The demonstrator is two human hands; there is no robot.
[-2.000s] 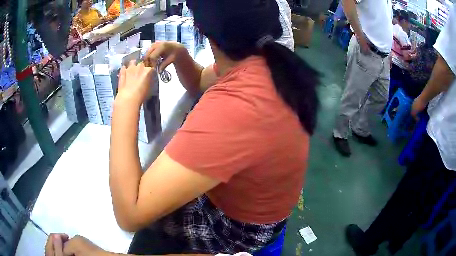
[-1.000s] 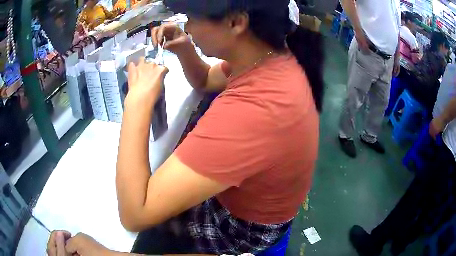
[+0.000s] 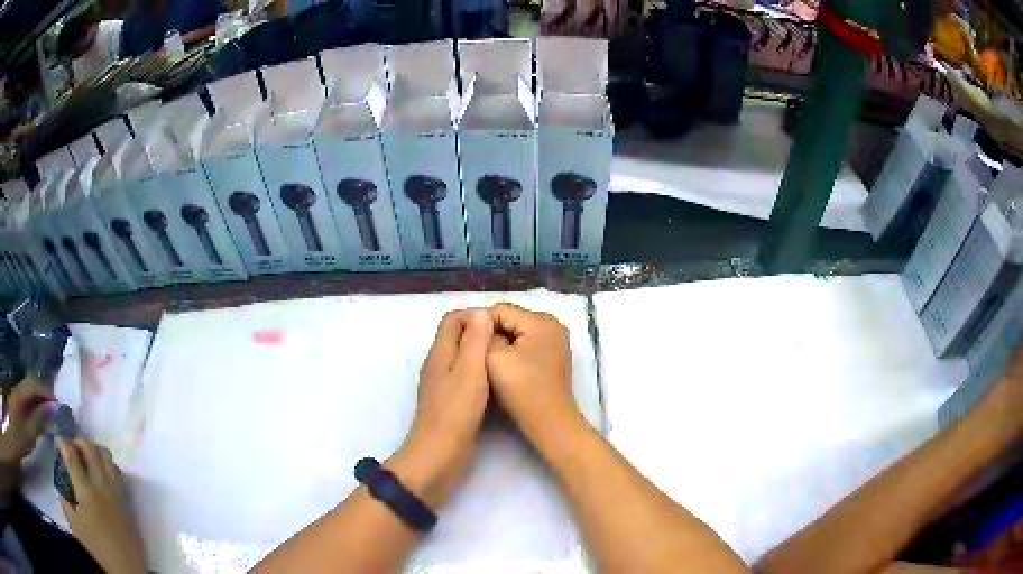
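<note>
My left hand (image 3: 454, 364) and my right hand (image 3: 533, 357) rest together on the white table covering (image 3: 292, 392), in front of me. Their fingers are curled and meet at the knuckles, and no object shows in either. A dark band (image 3: 395, 493) is on my left wrist. Behind my hands stands a long row of upright retail boxes (image 3: 499, 207), pale grey-blue, with a dark device picture on each front. Their top flaps (image 3: 494, 81) stand open. The palms and what lies under them are hidden.
At the far left a person's hands (image 3: 101, 488) hold a small dark item. At the right are grouped boxes (image 3: 954, 269) and another person's forearm (image 3: 897, 482). A green post (image 3: 825, 146) stands behind the bench. A seam crosses the covering beside my right hand.
The view has swung from the neighbouring worker on the right to the bench ahead. The long box row and both my hands now show fully. My hands are still together.
</note>
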